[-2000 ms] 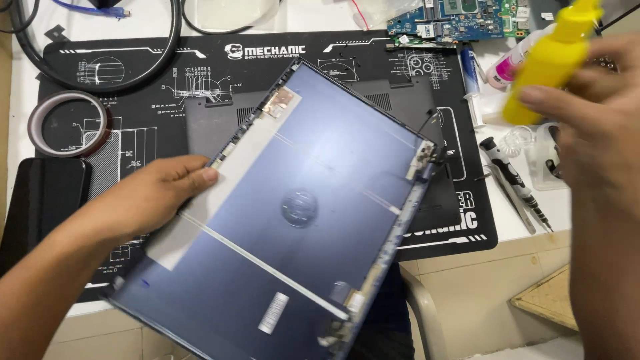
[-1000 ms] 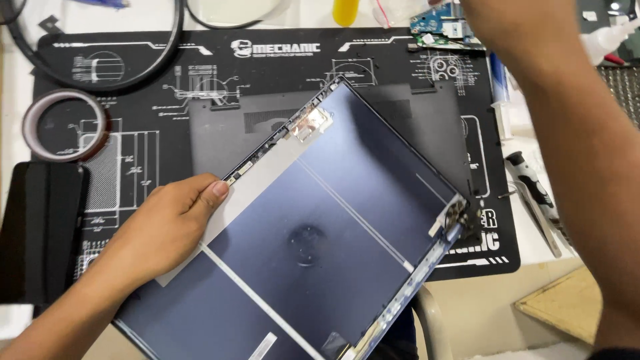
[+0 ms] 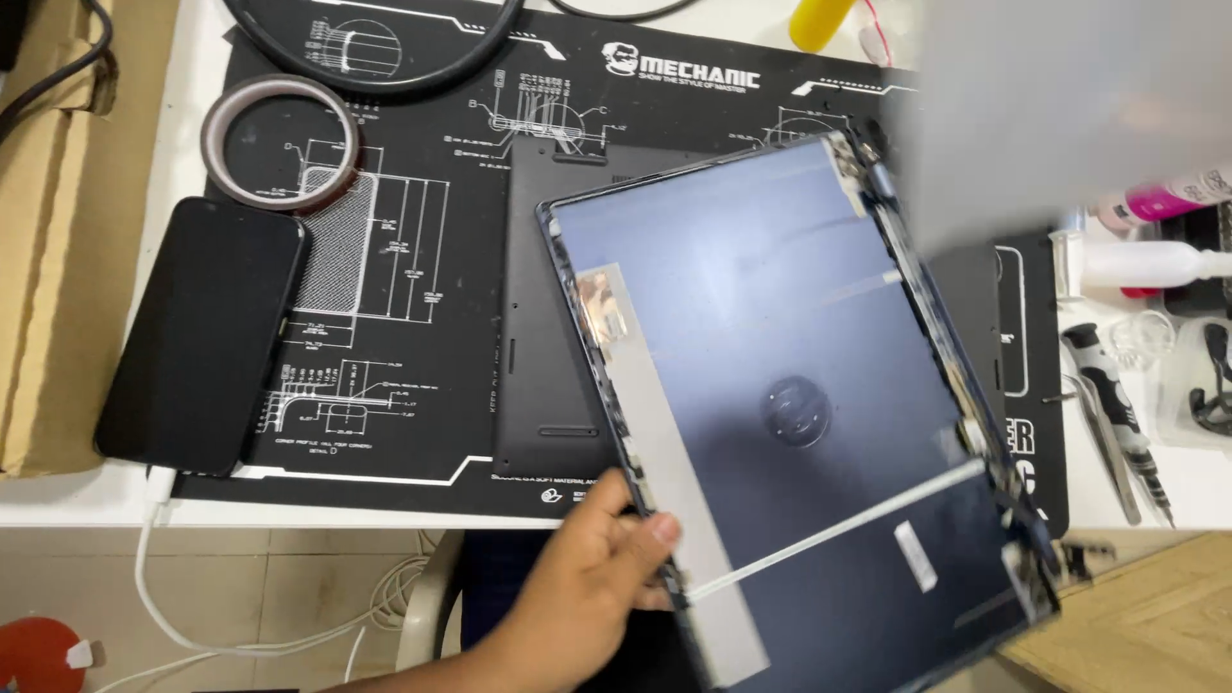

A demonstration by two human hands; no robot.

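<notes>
My left hand [image 3: 616, 568] grips the long edge of a blue laptop display lid [image 3: 770, 318], thumb on its inner face. The lid is held tilted over the mat, its lower end past the table's front edge. Inside it are a round logo mark [image 3: 798, 412], copper foil [image 3: 603, 306], a pale strip along one side and hinges along the other. Beneath lies a dark laptop base cover [image 3: 553, 318], partly hidden. A large pale, blurred sheet-like thing [image 3: 1049, 115] fills the upper right; my right hand cannot be made out clearly there.
On the black work mat [image 3: 414, 404] are a tape roll [image 3: 279, 197] and a black cable. A phone [image 3: 207, 337] with a white cable lies at its left edge. Right of the mat are tweezers [image 3: 1102, 448], a screwdriver [image 3: 1116, 404] and bottles. A yellow bottle [image 3: 818, 21] lies at the top.
The lid has turned in my left hand's grip. My right hand held the yellow bottle two seconds ago and has let it go near the back. The pale sheet-like thing has come into view.
</notes>
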